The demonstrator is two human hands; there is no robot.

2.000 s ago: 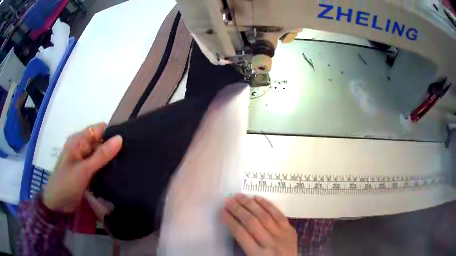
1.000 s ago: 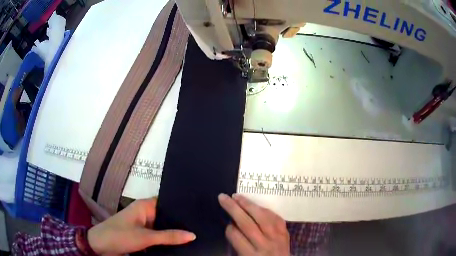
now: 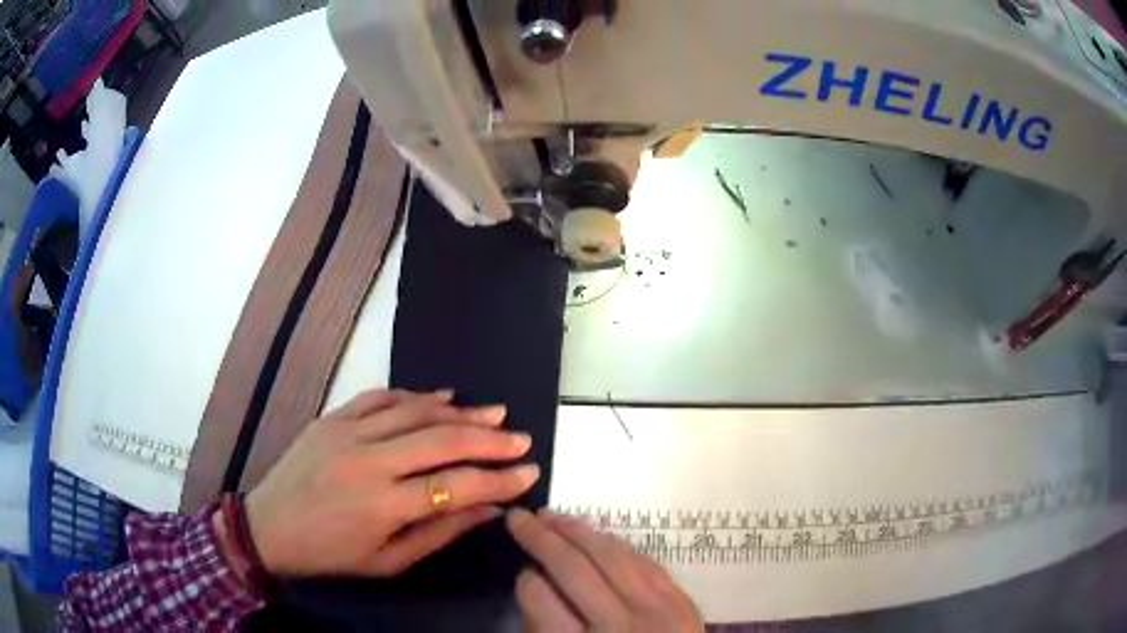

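Observation:
A flat dark strip point(image 3: 476, 322) runs from under the presser foot point(image 3: 593, 257) down towards me, its right edge beside the needle plate. My left hand point(image 3: 402, 488), with a ring, lies flat on the strip, fingers pointing right. My right hand point(image 3: 599, 575) is at the strip's right edge, fingertips touching it near my left fingertips; its lower part is cut off by the frame. A striped pinkish-brown panel point(image 3: 278, 309) with a black line along its middle lies left of the strip and passes under my left forearm.
The cream machine head point(image 3: 791, 74) spans the top. Red-handled snips point(image 3: 1051, 309) lie at the right of the metal bed point(image 3: 791, 334), which has thread scraps. A printed scale point(image 3: 840, 538) marks the table's front edge. A blue basket point(image 3: 80, 513) stands at left.
The pale layer seen at first is out of sight and the dark strip lies flat. My left hand has moved from the strip's left edge onto its top. The view has shifted, showing the machine lower.

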